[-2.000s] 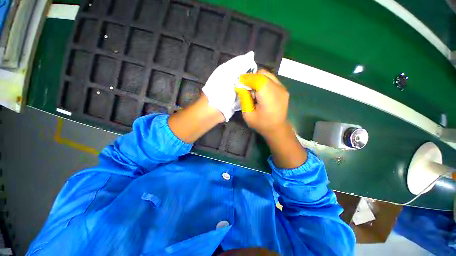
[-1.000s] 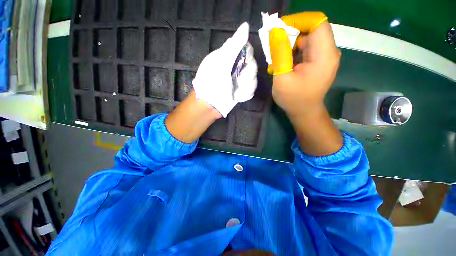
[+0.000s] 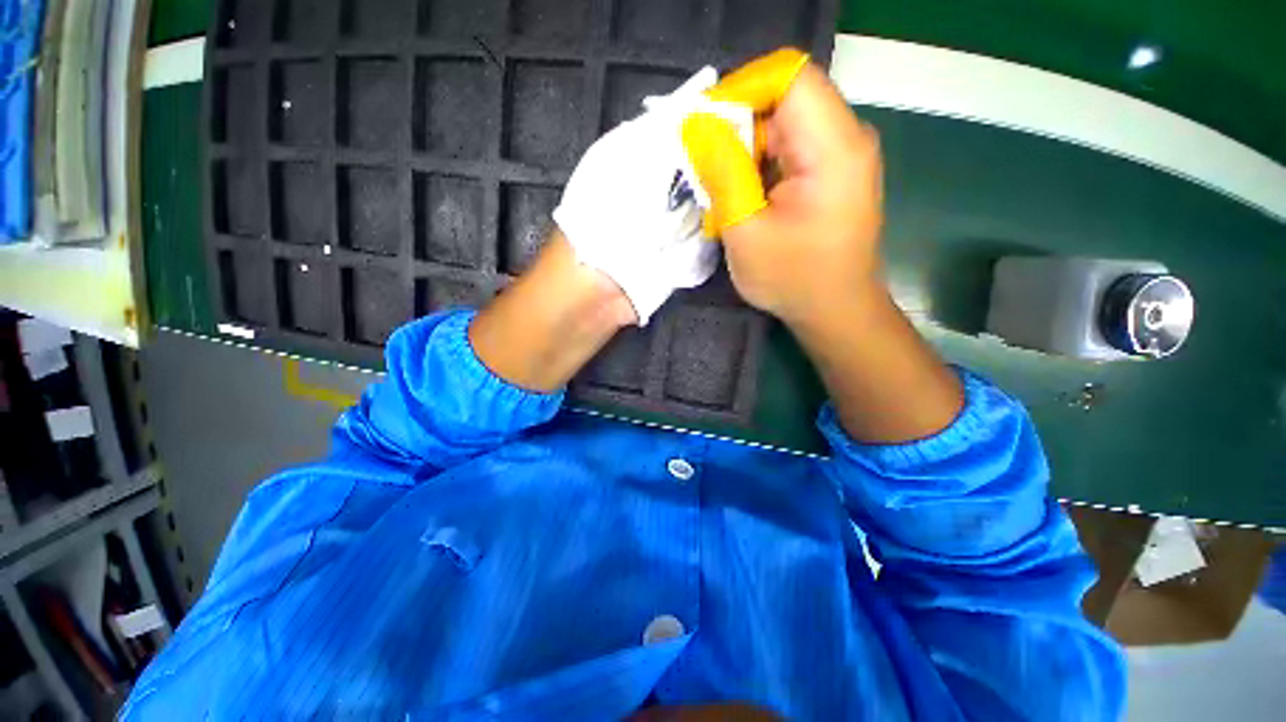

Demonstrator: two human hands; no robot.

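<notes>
My left hand (image 3: 638,205), in a white knit glove, holds a small dark shiny part (image 3: 681,189) that is mostly hidden by the fingers. My right hand (image 3: 797,191) has yellow finger cots on thumb and finger and pinches a white wiping cloth (image 3: 736,124) against the part. The two hands touch. They are above a black compartment tray (image 3: 413,158), whose visible pockets hold no parts, only a few tiny pale specks.
A grey-white dispenser bottle (image 3: 1068,306) with a round metal top lies right of my hands, tiny loose bits (image 3: 1083,396) near it. A pale rail (image 3: 973,106) crosses behind. Stacked trays (image 3: 74,127) stand at left above shelving (image 3: 78,494). A cardboard box (image 3: 1199,585) is at lower right.
My right hand was over the left at first, then moved apart to the right with the cloth, and is now back against the left hand. The camera view has shifted.
</notes>
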